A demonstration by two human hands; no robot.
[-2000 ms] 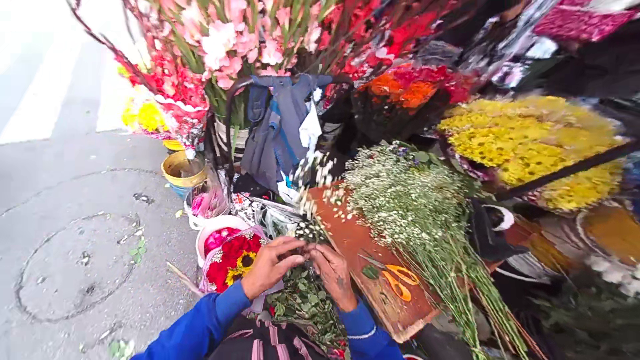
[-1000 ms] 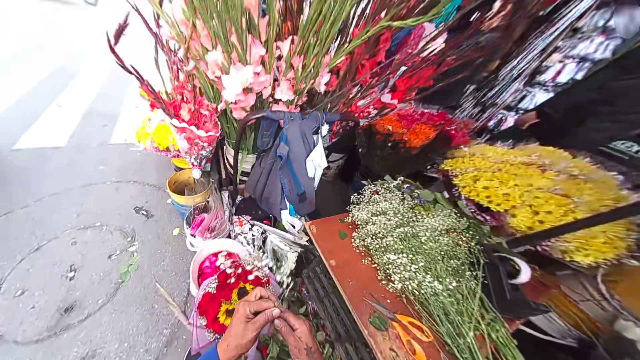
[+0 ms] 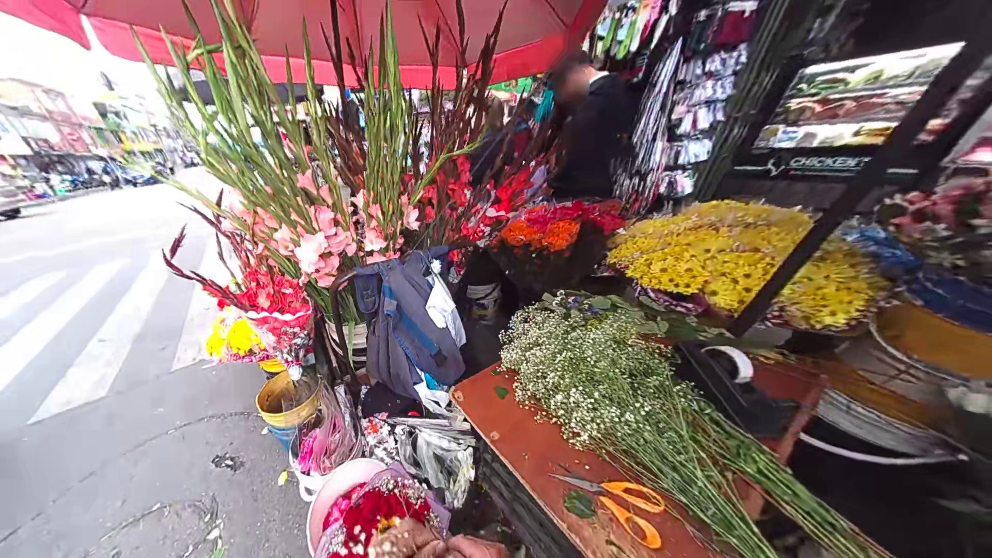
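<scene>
At the bottom edge, my left hand (image 3: 407,540) is partly in view in front of a wrapped bouquet of red flowers (image 3: 364,511). Close beside it on the right, my right hand (image 3: 474,547) is cut off by the frame, and its fingers are hidden. Whether either hand holds anything cannot be told. Orange-handled scissors (image 3: 632,500) lie with parted blades on the reddish wooden board (image 3: 519,449), by a green leaf (image 3: 579,504). A large bunch of small white filler flowers (image 3: 589,380) lies across the board, its stems toward the lower right.
A tape dispenser (image 3: 732,387) sits behind the stems. Yellow daisies (image 3: 721,248) stand at right, pink gladioli (image 3: 318,240) at left behind a dark jacket (image 3: 407,325). A yellow bucket (image 3: 288,399) stands on the pavement. A person (image 3: 593,132) in dark clothes is beyond, under a red umbrella (image 3: 325,39).
The view has tilted up strongly, bringing in the umbrella and street. Both hands now show only in part at the bottom edge; earlier they were together over the board's left side and the bouquet.
</scene>
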